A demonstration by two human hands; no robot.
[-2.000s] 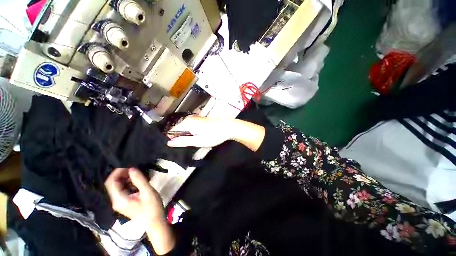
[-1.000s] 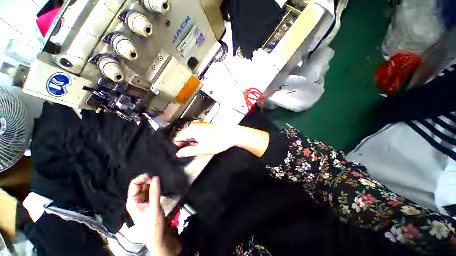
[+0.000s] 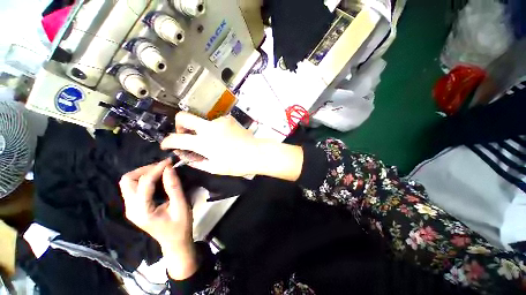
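The black fabric piece (image 3: 222, 183) lies below the needle area (image 3: 141, 121) of the cream overlock machine (image 3: 202, 57). My left hand (image 3: 158, 201) pinches a fabric edge between thumb and forefinger. My right hand (image 3: 216, 144) is bent just above and right of it, in front of the machine; the fingertips of both hands nearly meet. A small dark-reddish tool, apparently thread snips (image 3: 190, 156), shows under my right fingers, with a pale tip near my left fingertips. The palm side of my right hand is hidden.
A black heap (image 3: 75, 178) lies left, with a white-grey strip (image 3: 86, 249) across it. Red thread (image 3: 296, 117) lies on the table edge, above a white plastic bag (image 3: 349, 109). A fan (image 3: 12, 150) stands far left. Black pieces (image 3: 297, 29) lie beside the open tray (image 3: 334, 37).
My right hand has moved left and up towards the needle area. My left hand has moved up to meet it and now pinches the fabric edge. The view has shifted slightly.
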